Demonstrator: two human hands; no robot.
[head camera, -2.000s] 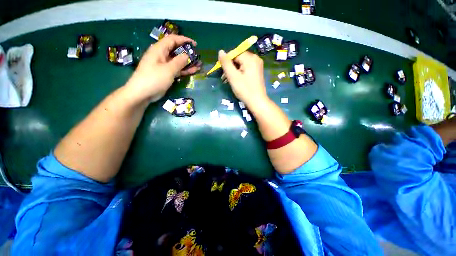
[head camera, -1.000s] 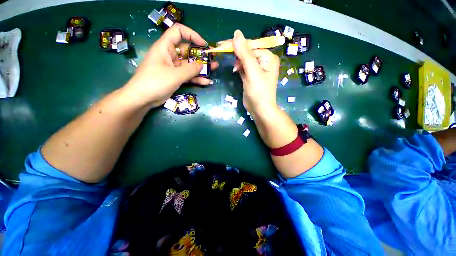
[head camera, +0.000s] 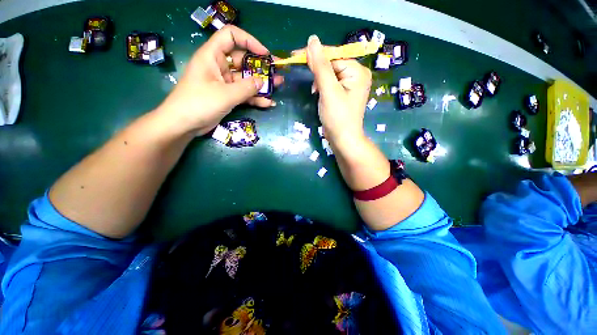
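Observation:
My left hand (head camera: 213, 88) holds a small black electronic unit (head camera: 259, 70) between thumb and fingers, its open face with gold and white details turned up towards me. My right hand (head camera: 340, 88) grips slim yellow tweezers (head camera: 347, 51) that point left. The tweezers' tip is at the unit's upper right edge; whether it touches cannot be told. Another unit with a white tab (head camera: 240, 132) lies on the green table just below my left hand. Small white squares (head camera: 321, 172) lie loose around and below my right hand.
More units lie along the back left (head camera: 144, 48), back right (head camera: 392, 54) and right (head camera: 424, 144). A yellow tray (head camera: 557, 98) with whitish contents is at far right, beside a neighbour's blue sleeve (head camera: 533, 226). A white object (head camera: 10, 78) is at the far left edge. A pale rail (head camera: 366, 26) runs behind.
The unit in my left hand has turned open side up, and my right hand has brought the tweezers' tip from the table to it. Over the last second both hands have hardly moved.

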